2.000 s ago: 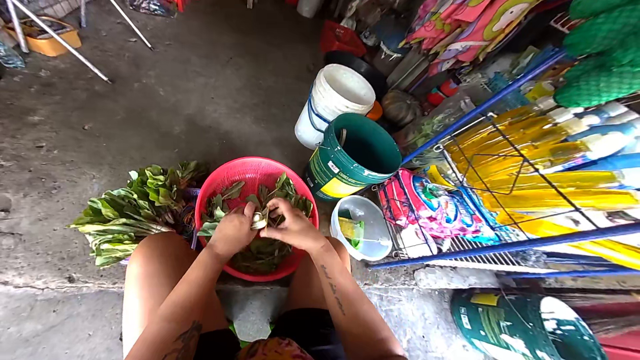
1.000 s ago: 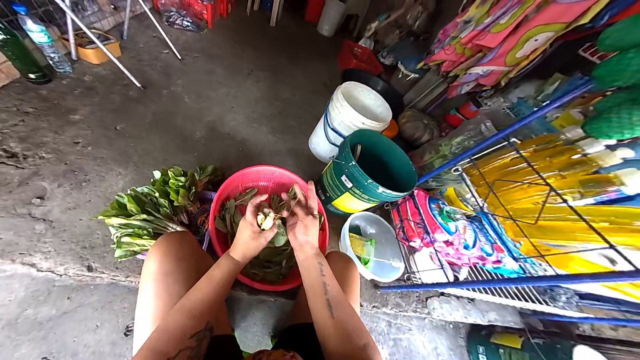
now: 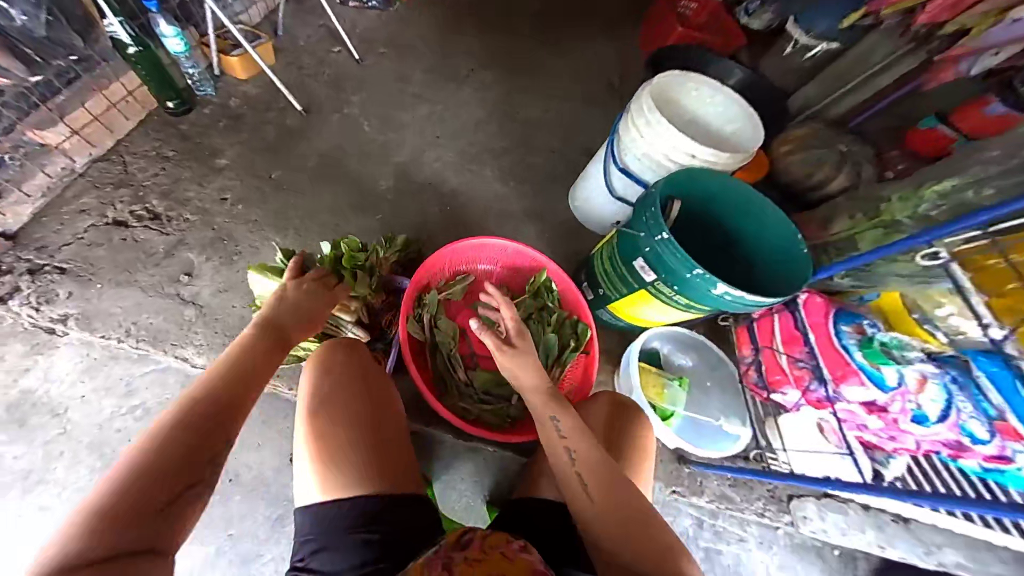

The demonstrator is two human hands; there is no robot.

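A red plastic basin (image 3: 496,250) with perforated walls stands between my knees, with leafy green stems (image 3: 552,324) lying around its inside. Over its middle is my right hand (image 3: 508,334), fingers spread and slightly curled, with nothing seen in it. To the left of the basin lies a pile of leafy greens (image 3: 360,264) with pale stalks. My left hand (image 3: 304,304) rests on this pile, palm down; its fingertips are partly among the leaves, so whether it grips any is hidden. Something purple shows between pile and basin.
Right of the basin stand a green bucket (image 3: 640,268), a white bucket (image 3: 600,180) and a translucent tub (image 3: 732,432) holding a yellow-green packet. A blue-edged wire rack (image 3: 848,484) with colourful packs is at the right. Bottles (image 3: 180,52) and thin metal legs (image 3: 256,56) are at the upper left.
My hands were together over the basin, holding something small and pale. They are now apart: the left has moved left onto the pile of greens, while the right remains over the basin with its fingers spread.
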